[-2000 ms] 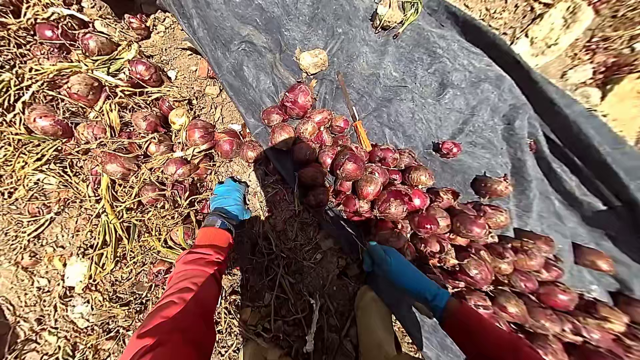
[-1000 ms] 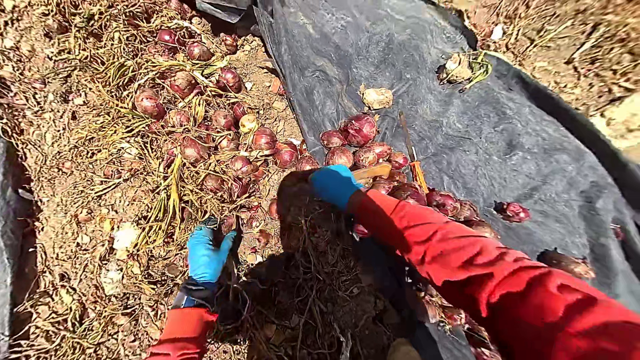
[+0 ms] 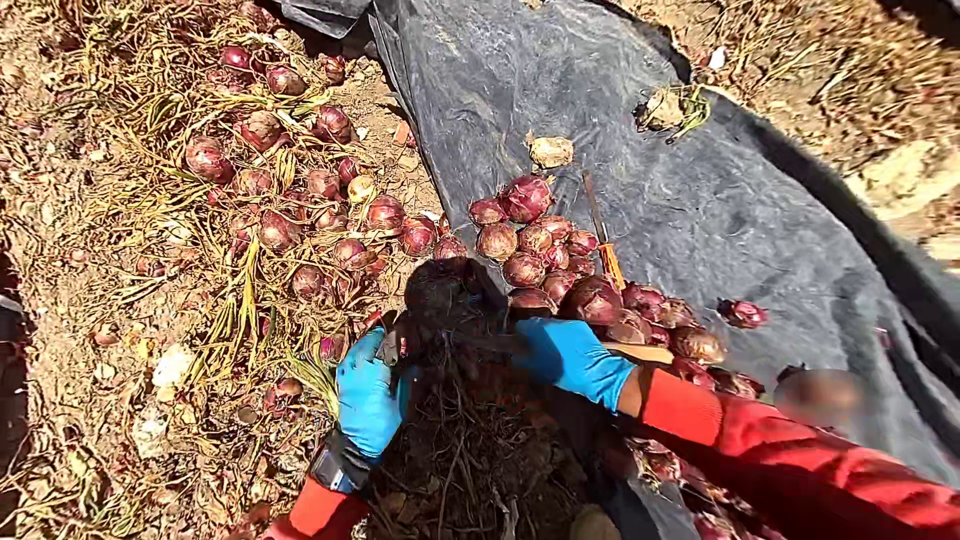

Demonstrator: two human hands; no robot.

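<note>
My left hand (image 3: 367, 397), in a blue glove, is at lower centre beside the onions on the soil. Its fingers curl by a small dark item in shadow; whether they grip it is unclear. My right hand (image 3: 574, 364), also blue-gloved, is closed on a knife with a wooden handle (image 3: 637, 352). The dark blade points left toward my left hand, partly lost in shade. Red onions (image 3: 525, 270) lie heaped on a grey tarp (image 3: 480, 112) beyond and right of my right hand. More red onions (image 3: 279, 230) with dry leaves lie on the ground at left.
A second blade with an orange handle (image 3: 611, 264) rests on the tarp against the heap. A pale clod (image 3: 551, 151) and a clump with green leaves (image 3: 666, 109) sit farther up the tarp. Dry soil and straw border it, with a pale rock (image 3: 904, 180) at right.
My right hand has moved from over the top of the onion heap down and back toward my left hand. The left hand's fingers, spread a second ago, are now more curled.
</note>
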